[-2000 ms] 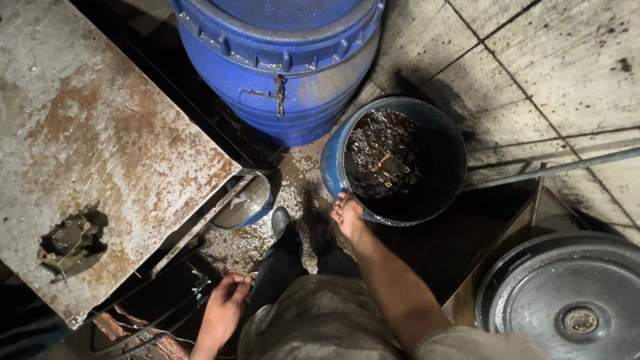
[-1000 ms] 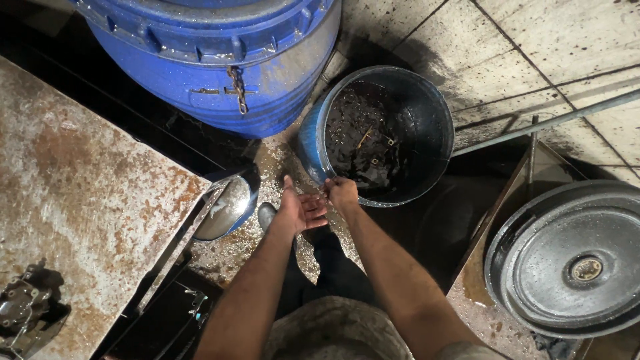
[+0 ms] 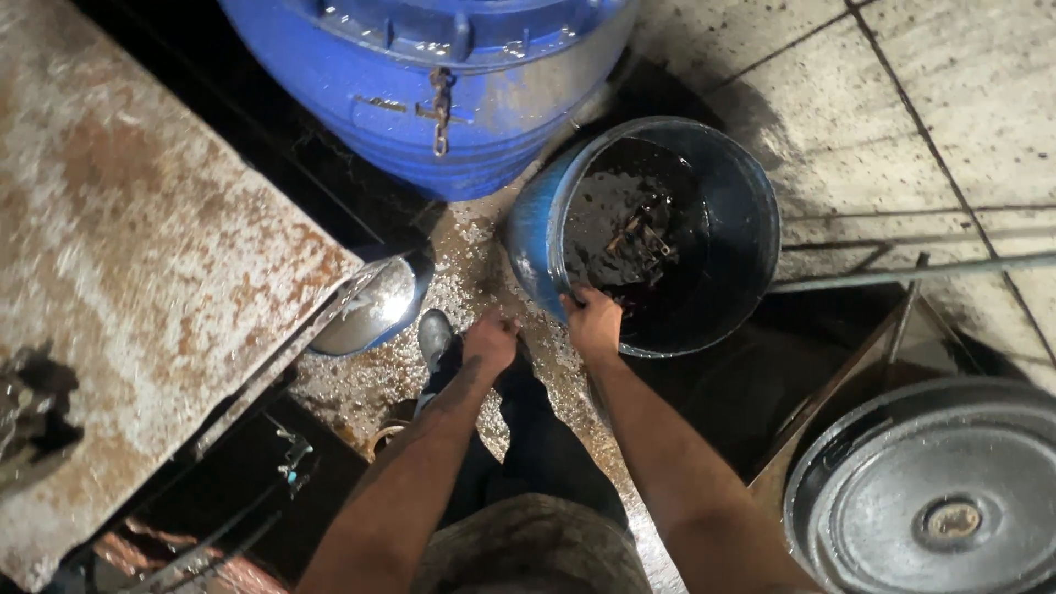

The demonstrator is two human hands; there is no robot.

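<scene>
My right hand [image 3: 594, 323] grips the near-left rim of a blue plastic tub [image 3: 540, 235], whose inside is dark. Dark liquid fills the tub's bottom, and a grimy metal part [image 3: 643, 243] lies in it, partly covered. To the left of the tub, my left hand [image 3: 492, 338] hangs above the wet floor with its fingers partly curled; whether anything is in it cannot be told.
A large blue plastic barrel [image 3: 421, 99] with a rusty chain [image 3: 441, 111] stands behind. At left is a rusty metal table [image 3: 165, 214] bearing a greasy metal part [image 3: 33, 404]. A metallic-looking basin [image 3: 371, 309] sits beside it. A round black lid [image 3: 916, 487] lies at lower right, below a pipe [image 3: 916, 271].
My left hand was low at the left, then came near the right hand palm up; now it is turned over and slightly apart from it. The right hand stays at the tub's rim.
</scene>
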